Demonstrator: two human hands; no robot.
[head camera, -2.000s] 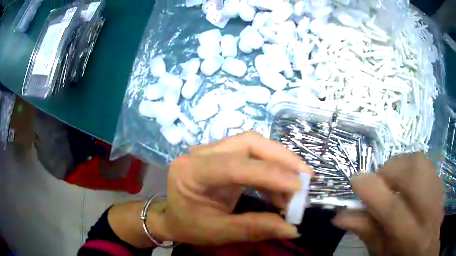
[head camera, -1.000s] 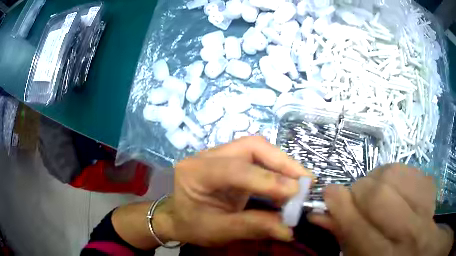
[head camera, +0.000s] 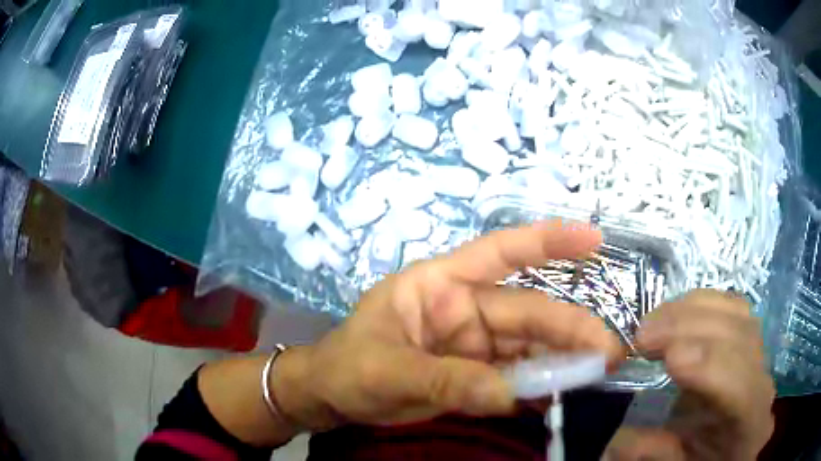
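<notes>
My left hand (head camera: 432, 333) holds a white plastic cap (head camera: 558, 374) between thumb and fingers, low in the view. A thin metal shaft (head camera: 555, 428) points down from the cap towards the bottom edge. My right hand (head camera: 707, 374) is just right of the cap, apart from it, blurred, with curled fingers; whether it holds anything cannot be told. Behind the hands is a clear tray (head camera: 662, 236) of metal shafts (head camera: 621, 293), partly hidden by my left hand.
White caps (head camera: 416, 131) lie loose on the left of a clear plastic bag (head camera: 239, 216). White sleeves (head camera: 666, 135) are heaped on its right. Clear boxes (head camera: 90, 103) with dark parts stand far left on the green bench (head camera: 212, 99). Slim parts (head camera: 803, 324) show at the right edge.
The cap has turned from upright to nearly level, and its shaft now points down. My left index finger has lifted and straightened. My right hand has moved away from the cap.
</notes>
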